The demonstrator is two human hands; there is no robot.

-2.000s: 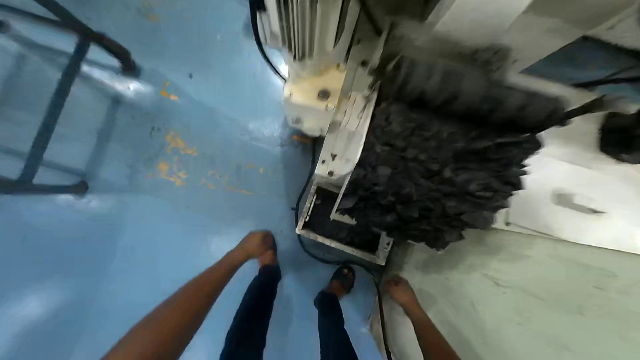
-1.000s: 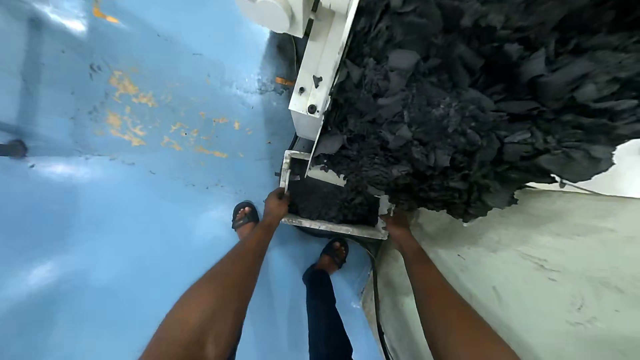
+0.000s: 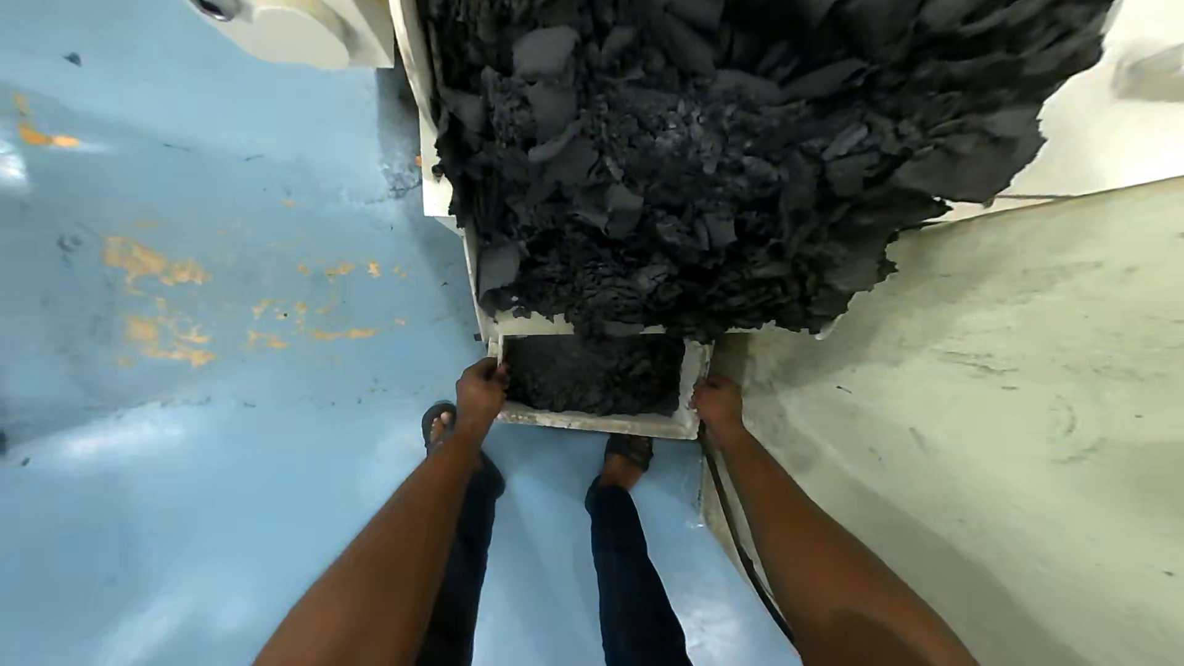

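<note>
A rectangular white tray point(image 3: 601, 424) with a worn rim holds dark crumbly material point(image 3: 597, 373). My left hand point(image 3: 481, 393) grips the tray's left side, its fingers closed over the rim. On the opposite end my right hand point(image 3: 718, 403) is closed at the tray's right rim. Directly beyond the tray, a large heap of black flaky sheet pieces point(image 3: 684, 176) lies on a pale machine, its ragged lower edge hanging close to the tray's far side. What the undersides of the tray rest on is hidden.
A white machine frame point(image 3: 435, 171) runs along the heap's left side, with a rounded machine housing point(image 3: 301, 32) at the top left. Blue floor point(image 3: 231, 481) with worn orange patches lies left. A pale greenish surface point(image 3: 999, 388) is at right, and a black cable point(image 3: 740, 546) passes beside my right forearm.
Both hands were apart from the tray two seconds ago; one second ago they were at its two ends, as now. The view has moved closer over the tray and heap.
</note>
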